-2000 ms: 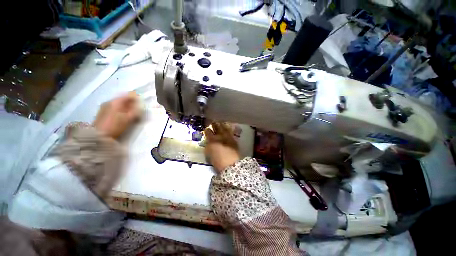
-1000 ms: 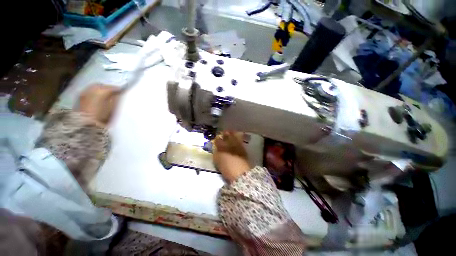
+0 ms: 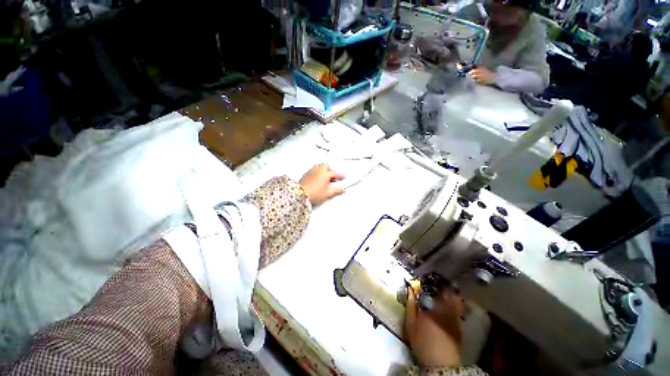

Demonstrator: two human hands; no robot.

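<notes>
My left hand (image 3: pixel 321 184) is on the white table behind and left of the needle area, fingers apart, near the loose white strips (image 3: pixel 378 147) at the table's far edge. I cannot tell whether its fingertips touch a strip. A bundle of white strips (image 3: pixel 213 257) hangs looped around my left forearm. My right hand (image 3: pixel 435 323) is at the presser foot of the cream sewing machine (image 3: pixel 514 242), its fingertips beside the needle on the metal bed (image 3: pixel 367 273). Whatever is between its fingertips is hidden.
A large white work pile (image 3: pixel 132 191) lies left of the table. Beyond are brown cardboard (image 3: pixel 242 117), blue baskets (image 3: pixel 330 89) and another person (image 3: pixel 514 55) at a station. A dark cylinder (image 3: pixel 613 220) stands behind the machine. The table's front edge (image 3: pixel 294 338) is chipped.
The view has swung left, bringing the white pile and the other person into sight. My left hand has moved toward the loose strips. My right hand stays at the presser foot.
</notes>
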